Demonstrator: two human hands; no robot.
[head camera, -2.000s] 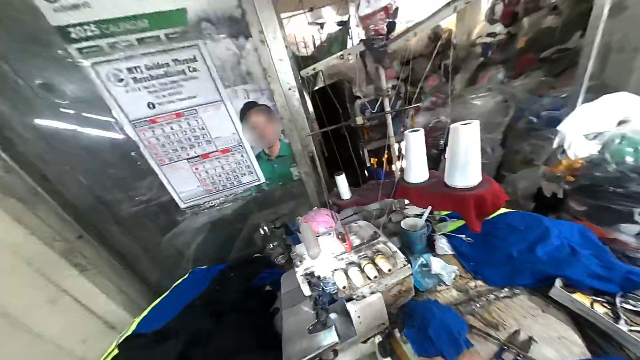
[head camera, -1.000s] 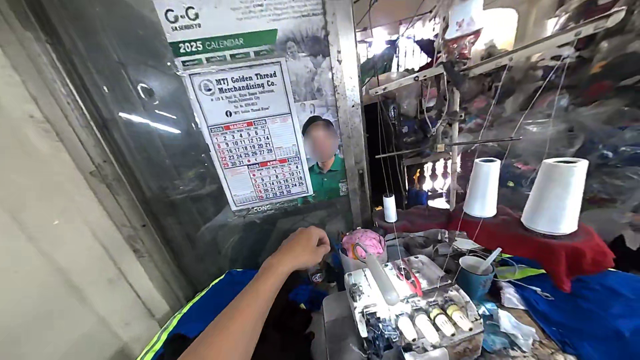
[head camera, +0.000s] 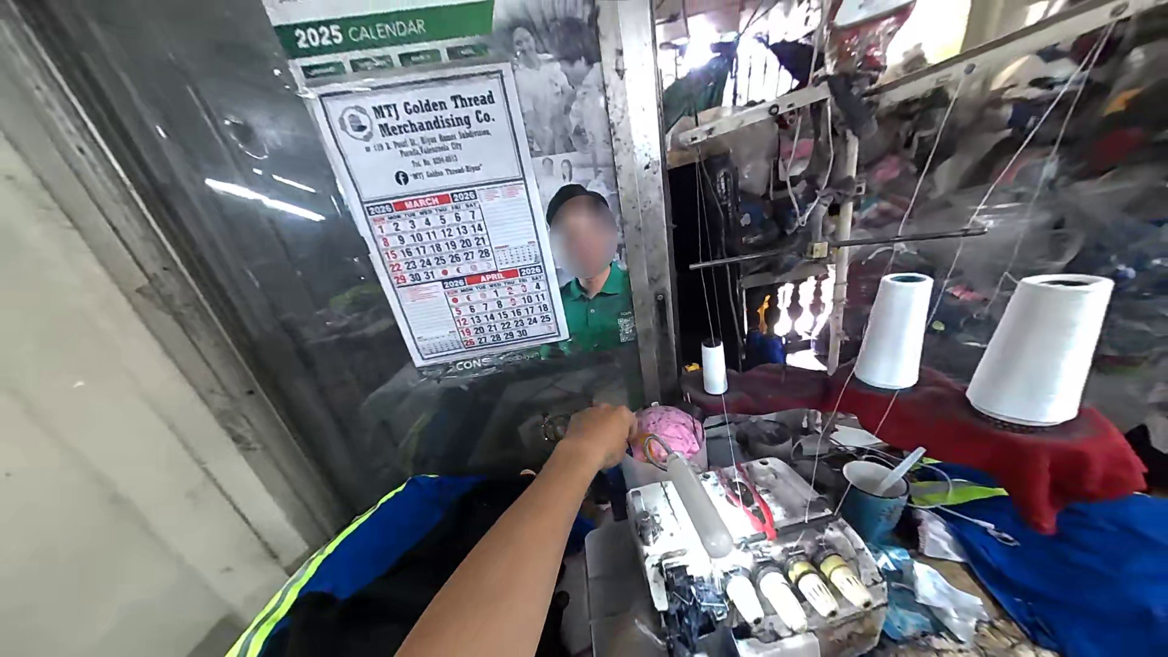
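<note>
My left hand (head camera: 598,433) reaches forward behind the overlock sewing machine (head camera: 776,566), fingers curled down beside a pink bundle (head camera: 671,433); whatever lies under the fingers is hidden. My right hand is out of view. A lit lamp (head camera: 701,506) on a bent neck leans over the machine, whose front has several tension dials (head camera: 780,593). Red-handled snips or tweezers (head camera: 753,506) rest on its top. White thread cones, one small (head camera: 714,367), one medium (head camera: 894,333) and one large (head camera: 1040,351), stand behind, with threads running upward.
A blue cup (head camera: 873,497) with a light stick stands right of the machine. Red cloth (head camera: 1068,456) lies under the cones, and blue cloth (head camera: 1077,566) at the right. Dark and blue fabric with a yellow stripe (head camera: 310,566) lies left. A metal post (head camera: 639,182) rises behind.
My left hand was out of view in the oldest frame, then appeared behind the machine; now it is closer beside the pink bundle. The view has turned left.
</note>
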